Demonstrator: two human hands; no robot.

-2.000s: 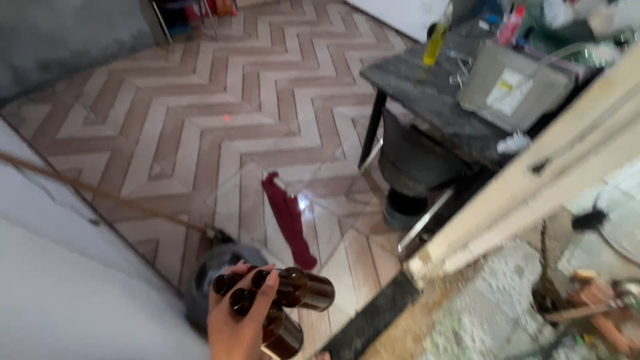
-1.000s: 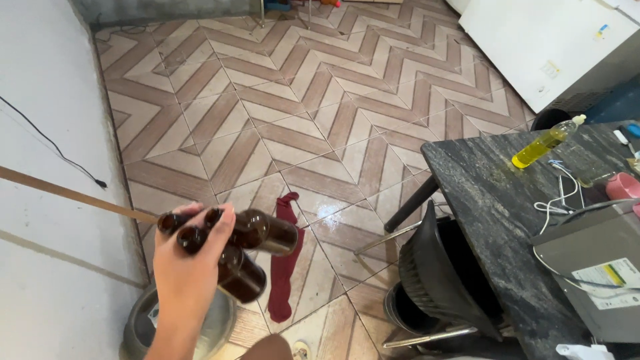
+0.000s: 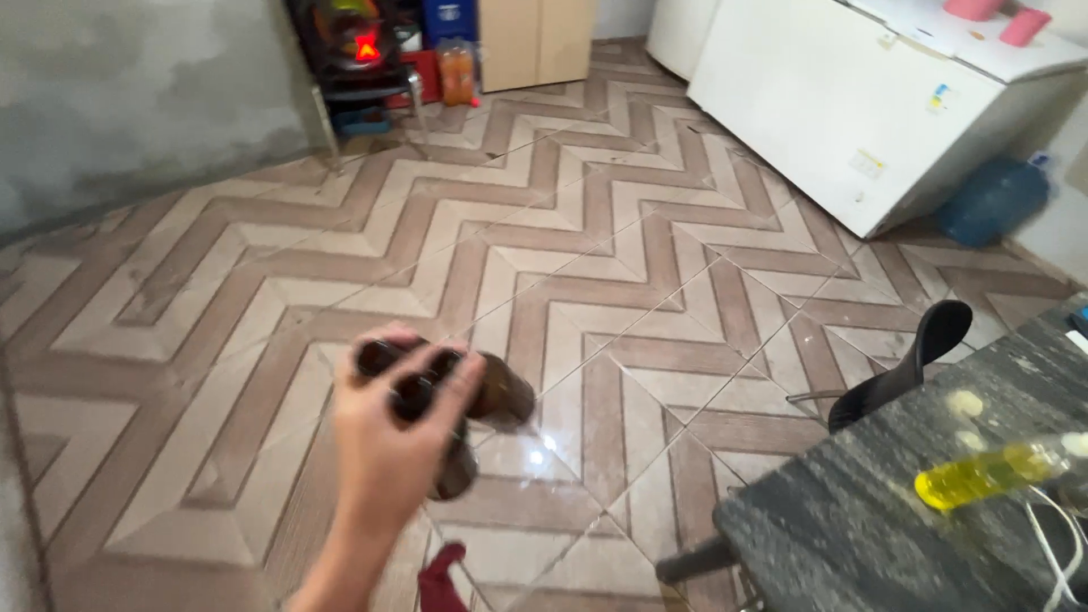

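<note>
My left hand (image 3: 399, 416) enters from the bottom, left of centre, its back turned up and its fingers closed around the necks of several brown glass bottles (image 3: 503, 393). The bottle bodies point away to the right and downward, above the tiled floor; motion blur softens the hand and bottles. Below them, a dark red cloth (image 3: 442, 580) lies on the floor, partly cut off by the lower edge of the view. My right hand is out of view.
At the right, a dark stone-look table (image 3: 858, 501) holds a bottle of yellow liquid (image 3: 977, 476) and a white cable. A black chair (image 3: 901, 374) stands beside it. Farther off are a white chest freezer (image 3: 833, 110), a blue water jug (image 3: 999, 200) and a metal-legged chair (image 3: 365, 81).
The view has turned toward the far floor and the freezer. My left hand keeps hold of the brown bottles throughout. The red cloth now shows only at the lower edge.
</note>
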